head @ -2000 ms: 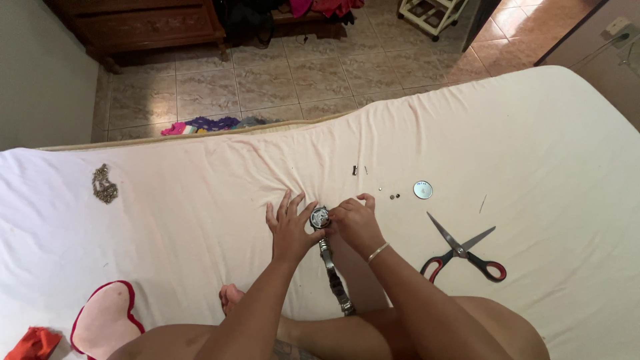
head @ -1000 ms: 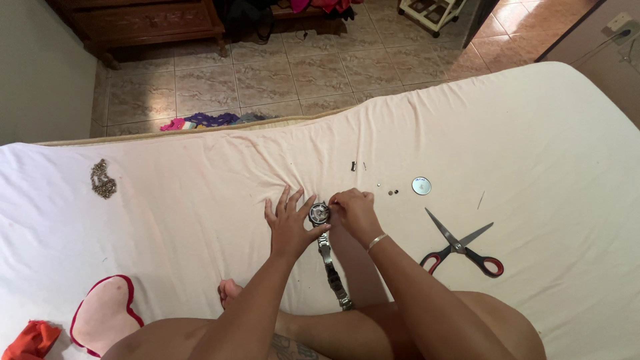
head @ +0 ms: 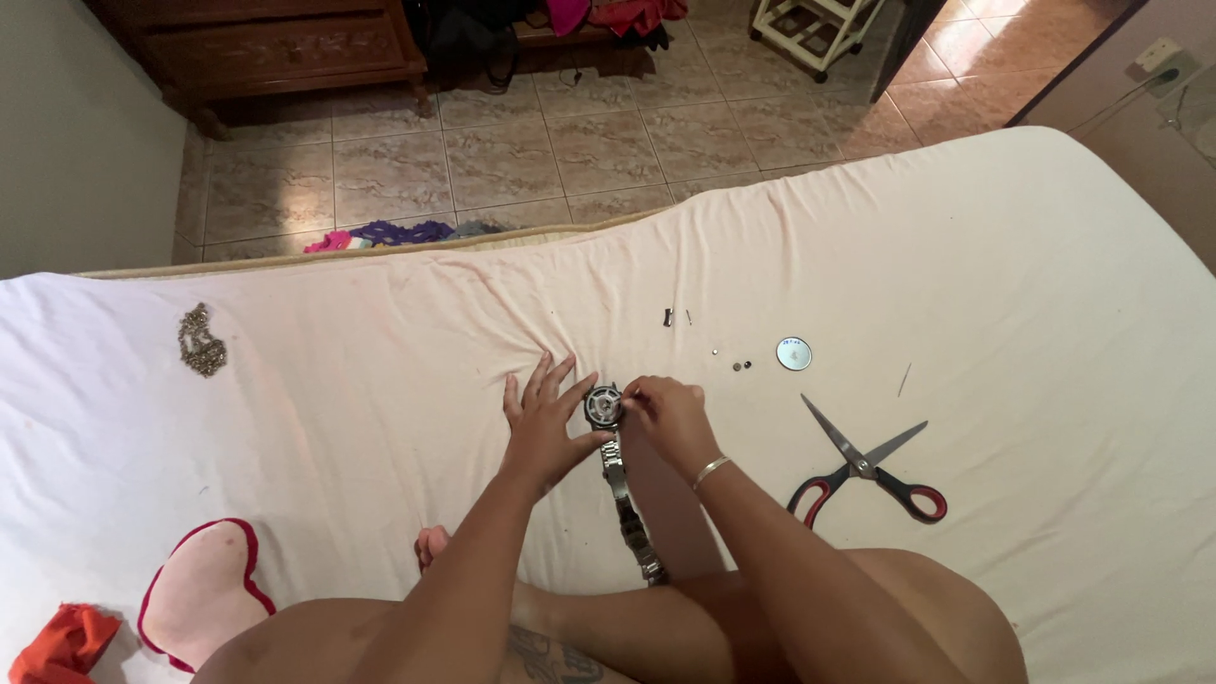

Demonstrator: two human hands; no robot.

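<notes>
A wristwatch (head: 604, 406) with its round case uppermost and its inside showing lies on the bed, its metal link bracelet (head: 629, 518) stretched toward my legs. My left hand (head: 551, 427) steadies the case between thumb and index finger, the other fingers spread on the sheet. At the case's right edge, my right hand (head: 670, 410) has its thumb and index finger pinched together; whether a small thing is between them I cannot tell. Right of the hands lie a round metal disc (head: 794, 353), small round parts (head: 741, 366), a small dark link piece (head: 668, 317) and a thin pin (head: 690, 317).
Scissors (head: 863, 464) with black and red handles lie spread at the right, near a thin needle-like piece (head: 904, 379). A chain (head: 201, 340) is heaped at the left. A heart-shaped cushion (head: 204, 594) and red cloth (head: 65, 644) are at lower left. Beyond the bed's edge stands a wooden dresser (head: 313, 47).
</notes>
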